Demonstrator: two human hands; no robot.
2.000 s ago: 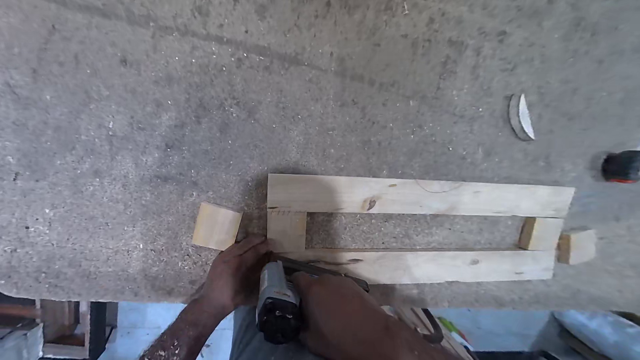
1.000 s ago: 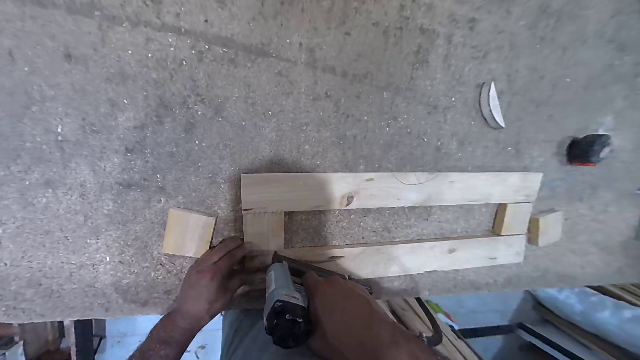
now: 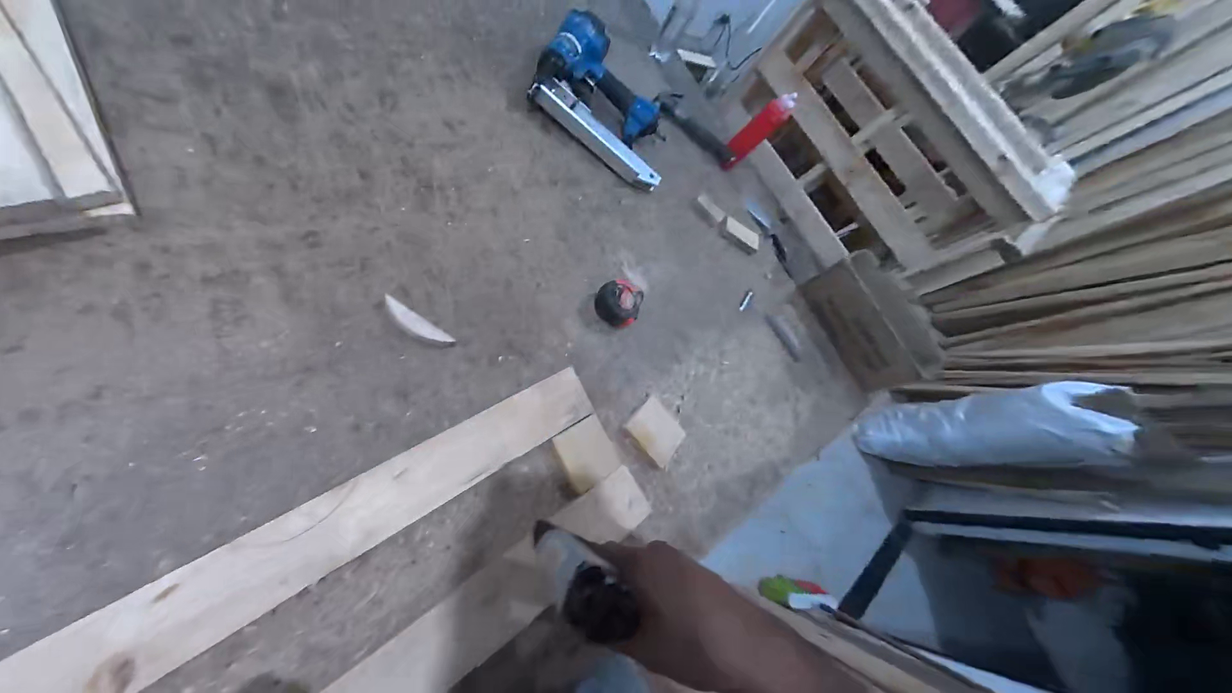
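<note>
My right hand [image 3: 664,602] is closed around a pneumatic nailer [image 3: 577,577] with a grey body and black end cap. Its nose is over the right end of the near pine board [image 3: 602,510]. A long far board [image 3: 337,510] runs roughly parallel to it, with a short wood block [image 3: 587,452] between their right ends. Another loose block [image 3: 655,431] lies just to the right. My left hand cannot be made out; the bottom edge shows only a dark blurred patch near the far board.
Beyond the boards lie a curved offcut [image 3: 419,320], a black and red tape measure [image 3: 618,302], a blue nail gun [image 3: 592,96] and a red bottle [image 3: 760,130]. A pallet-like wooden frame [image 3: 866,144] and stacked timber [image 3: 1088,289] stand at right. Boards [image 3: 48,125] lie upper left.
The nailer in my right hand has moved from the frame's left end to its right end. My left hand, earlier beside the left end, has dropped from sight. The view has swung right.
</note>
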